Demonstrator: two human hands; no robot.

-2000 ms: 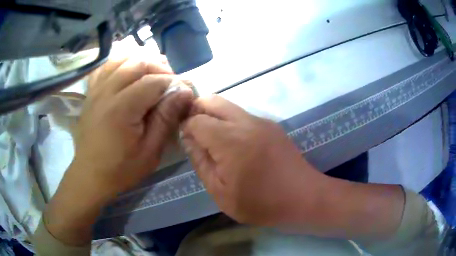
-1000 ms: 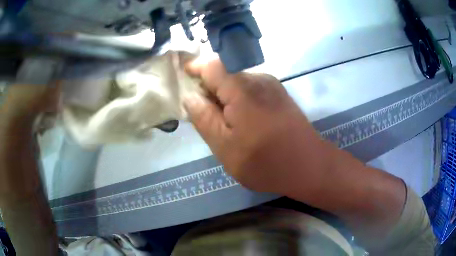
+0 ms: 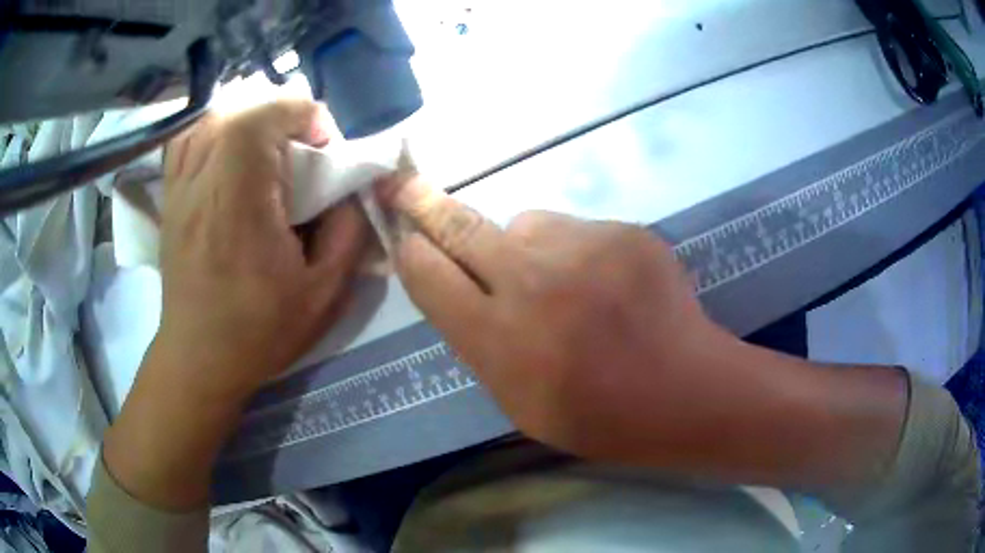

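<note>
A white cloth piece [image 3: 337, 178] lies between my hands, just below the sewing machine's blue-grey block [image 3: 367, 81]. My left hand [image 3: 243, 227] rests over the cloth at the left, fingers toward the machine head and thumb against the cloth. My right hand [image 3: 540, 313] pinches the cloth's folded edge between thumb and fingers. The needle area is partly hidden by the fingers and bright glare.
A crumpled white cloth heap [image 3: 43, 313] is at the left. A dark curved bar [image 3: 108, 167] crosses the upper left. The grey table edge carries a ruler scale [image 3: 799, 232]. Black-handled scissors [image 3: 905, 54] lie at the upper right beside something green.
My left hand has come back from the far left onto the cloth by the machine. The cloth, stretched out leftward before, is now gathered between both hands. My right hand still pinches it.
</note>
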